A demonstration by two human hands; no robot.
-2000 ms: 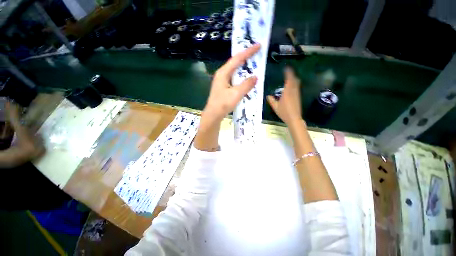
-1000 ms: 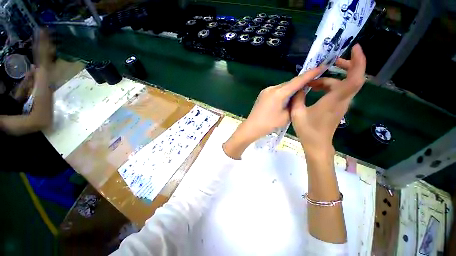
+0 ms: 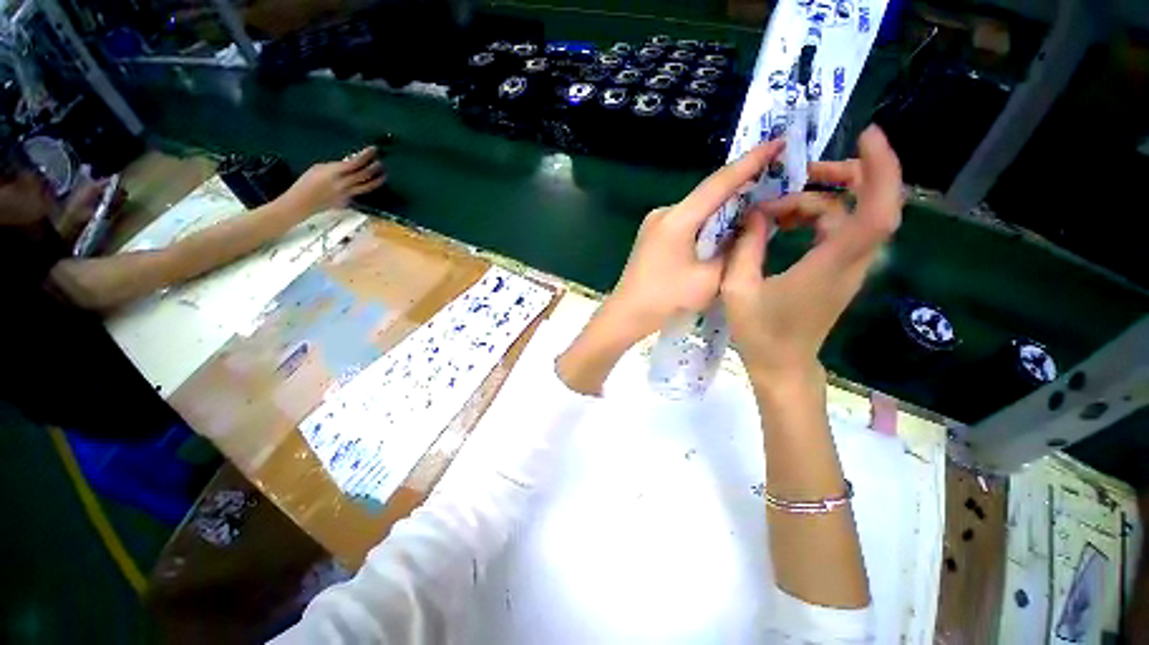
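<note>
A long white sticker sheet (image 3: 819,76) with black and blue marks stands upright, slanting up to the top edge. My left hand (image 3: 668,258) grips it by its lower part, its bottom end showing below the hand. My right hand (image 3: 813,258), with a bracelet at the wrist, is right beside it, thumb and fingertips close to the sheet. Whether a sticker is at the right fingertips is too small to tell. Two black cylindrical units with pale round faces, one (image 3: 930,326) and another (image 3: 1036,362), stand on the green belt at the right.
Spare sticker sheets (image 3: 428,378) lie on the brown board at left. A tray of black units (image 3: 605,95) is beyond the green belt (image 3: 504,189). A white post (image 3: 1071,397) with black stickers stands at right. Another person's arm (image 3: 189,258) reaches to the belt at left.
The sheet has shifted left and stands a little more upright, both hands staying close together. The units at right have moved rightward. The other person's arm has reached out over the belt.
</note>
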